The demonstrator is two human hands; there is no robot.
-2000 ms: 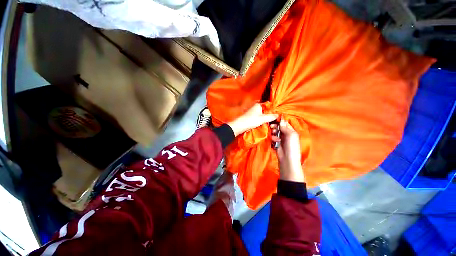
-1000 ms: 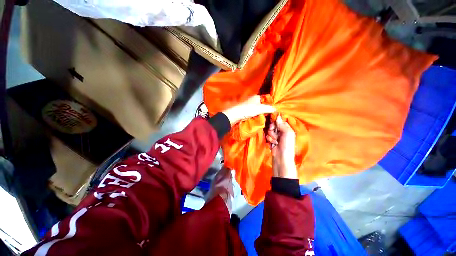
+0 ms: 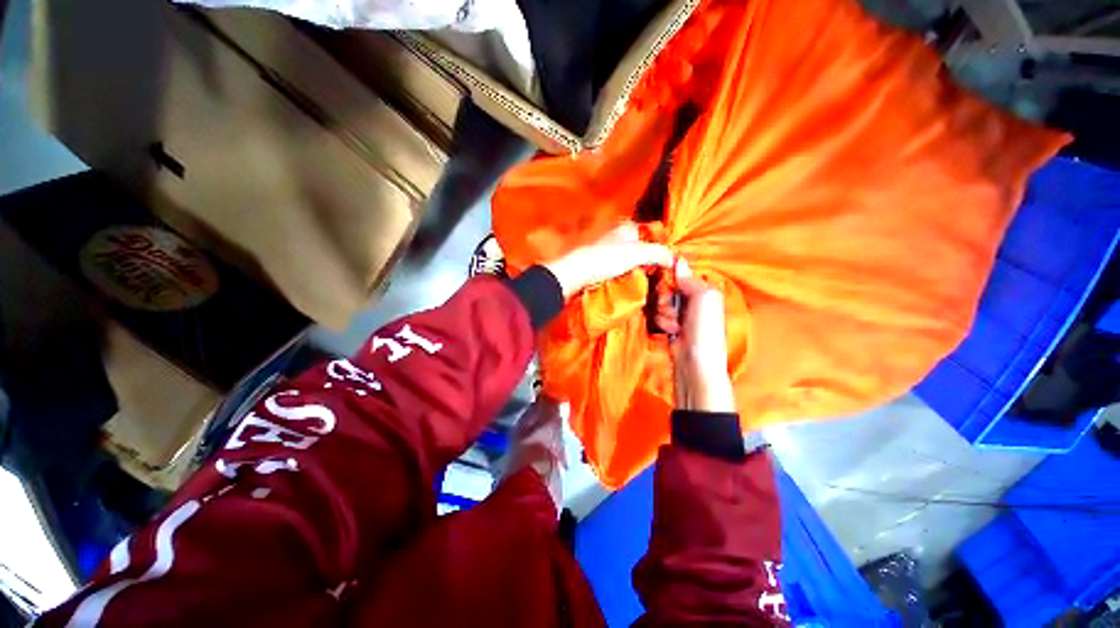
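A large orange bundle sack (image 3: 860,233) lies in front of me with its mouth gathered into folds. My left hand (image 3: 608,263) comes from the left and grips the gathered neck; its fingertips are partly hidden in the cloth. My right hand (image 3: 698,321) is just right of it, close to or touching it, with fingers curled at the neck. A small dark strip (image 3: 667,307) shows at the right fingers; I cannot tell if it is a tie or cord. A dark gap shows in the folds above my hands.
Brown cardboard cartons (image 3: 283,160) stand at the left, with a white woven sack (image 3: 405,15) above. An open carton with black contents (image 3: 583,61) is at the top. Blue bins (image 3: 1026,301) stand at the right. A blue surface (image 3: 786,552) and a clear plastic bag (image 3: 899,583) are low.
Both hands stay at the sack's neck, with small finger shifts. The view has shifted slightly, so the cartons sit further left.
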